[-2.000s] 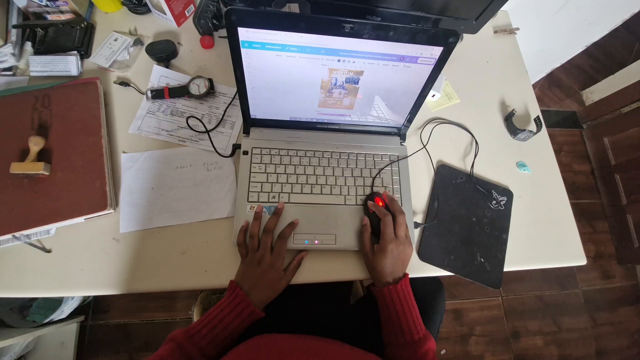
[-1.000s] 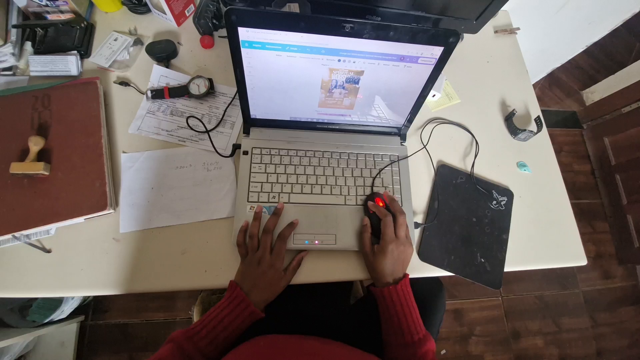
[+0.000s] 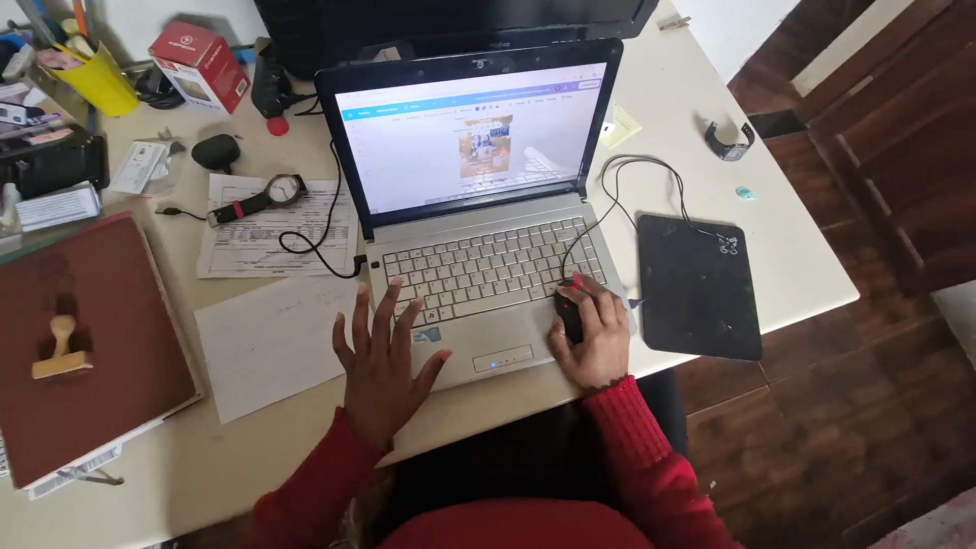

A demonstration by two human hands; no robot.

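Observation:
An open laptop [image 3: 488, 259] with a silver keyboard deck stands on the cream table, its screen [image 3: 457, 145] lit with a page that has a picture in the middle. My right hand [image 3: 595, 335] rests over a black computer mouse [image 3: 568, 309] with a red light, on the laptop's palm rest right of the touchpad. With fingers spread and nothing in it, my left hand [image 3: 385, 362] is at the deck's front left corner, its fingertips near the keyboard's left edge. A black mouse pad [image 3: 698, 290] lies right of the laptop.
Left of the laptop lie a wristwatch [image 3: 284, 189] on a printed form, a white sheet [image 3: 267, 343], and a brown folder [image 3: 84, 274] bearing a wooden-handled stamp [image 3: 61, 347]. A yellow cup [image 3: 99, 84] of pens and a red box [image 3: 202, 65] stand behind. Another watch [image 3: 730, 145] is at right.
My left hand has lifted off the palm rest and moved left, its fingers spreading wider. My right hand stays on the mouse. The view has tilted.

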